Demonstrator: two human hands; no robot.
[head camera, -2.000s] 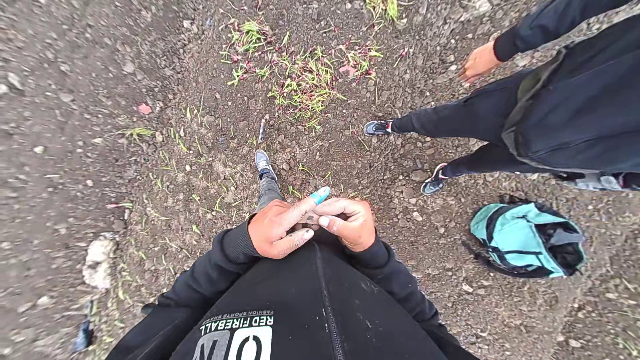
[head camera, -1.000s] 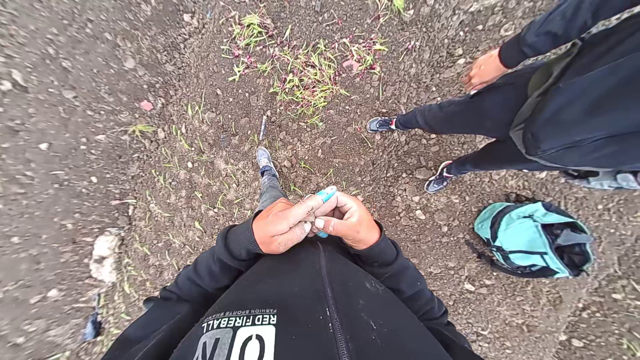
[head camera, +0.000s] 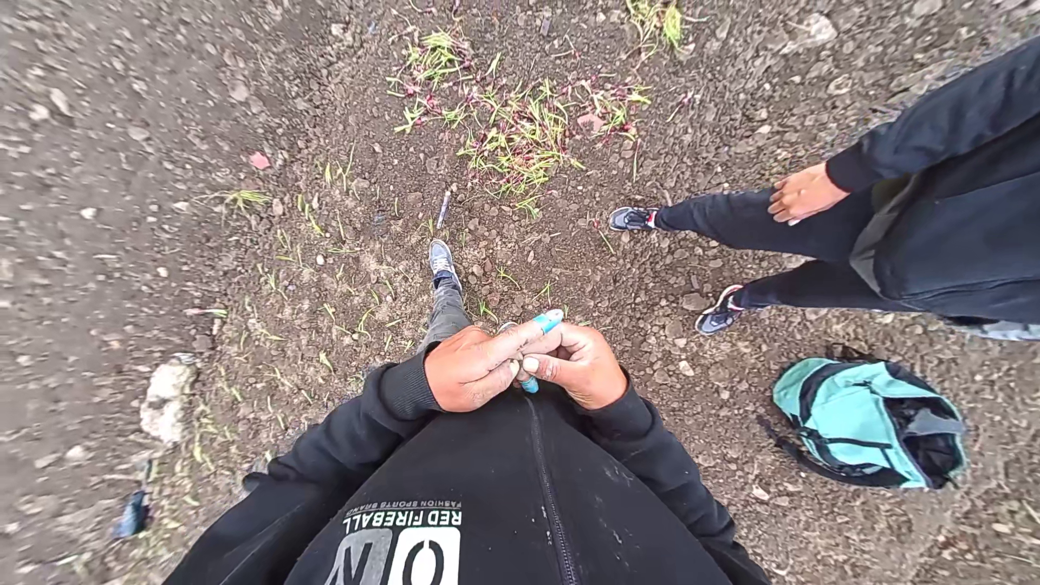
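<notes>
My left hand (head camera: 475, 367) and my right hand (head camera: 581, 366) meet in front of my black zip jacket (head camera: 504, 479). Soil marks the fingers of both. Blue tape or a bandage (head camera: 548, 322) wraps a fingertip, which points up and to the right, and more blue (head camera: 530, 384) shows lower down between the hands. The right thumb and fingers touch the left fingers. Whether anything small is pinched between them cannot be told. Beyond my shoe (head camera: 441, 258), a heap of small red-purple bulbs with green shoots (head camera: 528, 138) lies on the soil.
At the right stands another person in dark clothes (head camera: 967, 219), one hand (head camera: 807, 193) hanging down. An open turquoise backpack (head camera: 861, 414) lies below them. A pale rock (head camera: 168, 398) and a dark blue object (head camera: 132, 513) lie at the left. Pebbles and sprouts dot the soil (head camera: 390, 195).
The fingers of my hands have shifted against each other; the blue-wrapped fingertip stays at the top. The other person's hand hangs lower than two seconds ago.
</notes>
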